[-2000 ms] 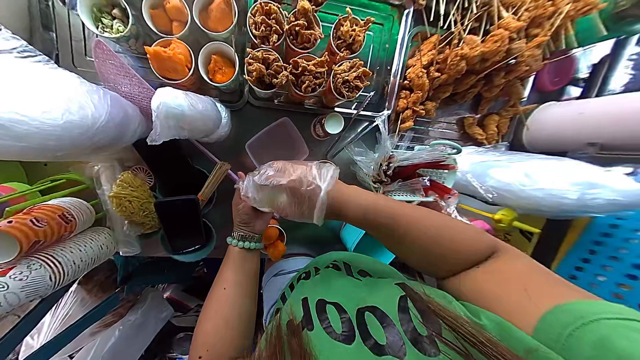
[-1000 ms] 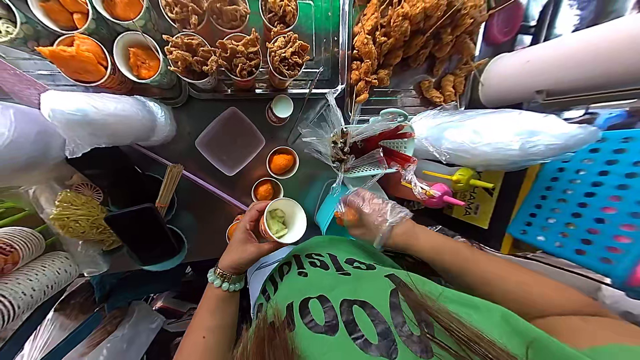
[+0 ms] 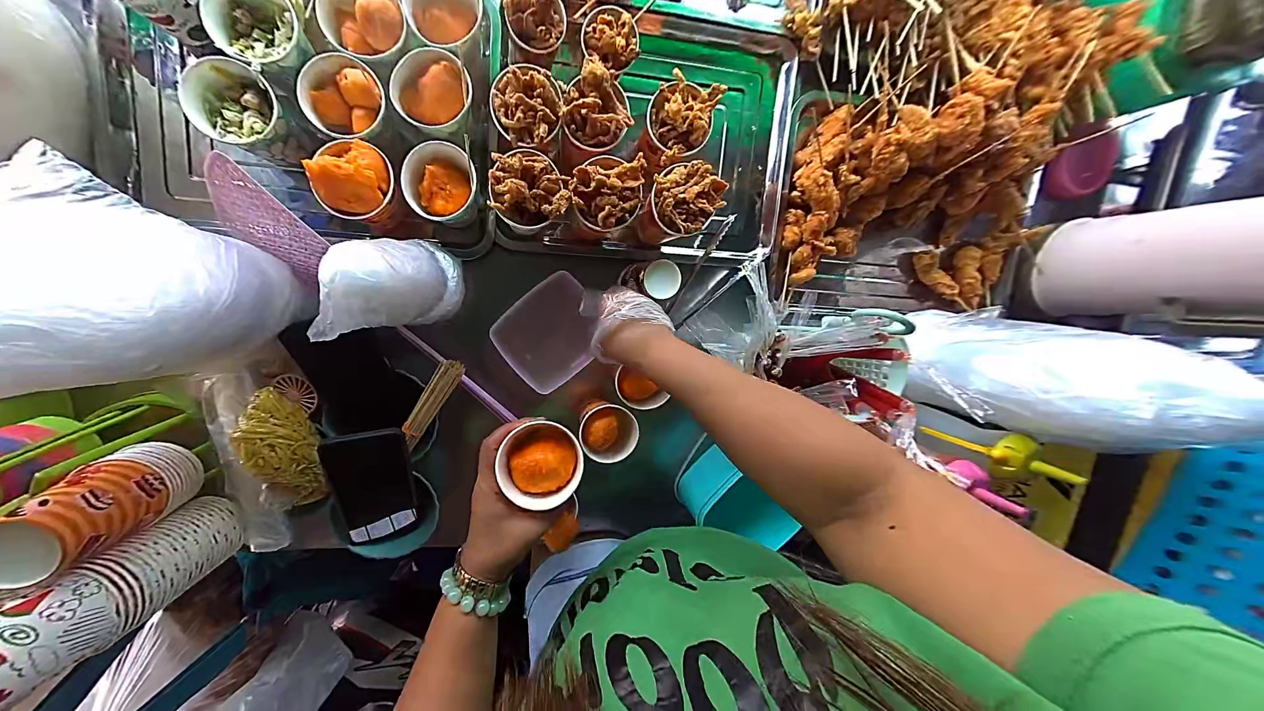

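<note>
Bare, with bead bracelets at the wrist, my left hand [image 3: 501,504] is closed around a paper cup [image 3: 541,502] with an orange food piece showing at its top. Two more cups with orange food, a nearer one [image 3: 620,450] and one behind it [image 3: 654,399], stand to its right. My right hand [image 3: 629,314], in a clear plastic glove, reaches forward to the right edge of a translucent square container [image 3: 528,341]. A small white-rimmed cup [image 3: 662,280] is just beyond it. The right fingertips are blurred, so whether they grip anything is unclear.
Trays hold cups of fried food [image 3: 604,188] and orange pieces [image 3: 346,176]. Fried skewers [image 3: 889,158] lie at the back right. Plastic-wrapped rolls flank both sides. A black phone [image 3: 367,484] and stacked paper cups [image 3: 128,583] are at left; a teal container [image 3: 731,494] is near my right forearm.
My right hand has moved from the teal container forward to the translucent square container. The cup in my left hand showed pale green pieces one second ago and now shows orange food.
</note>
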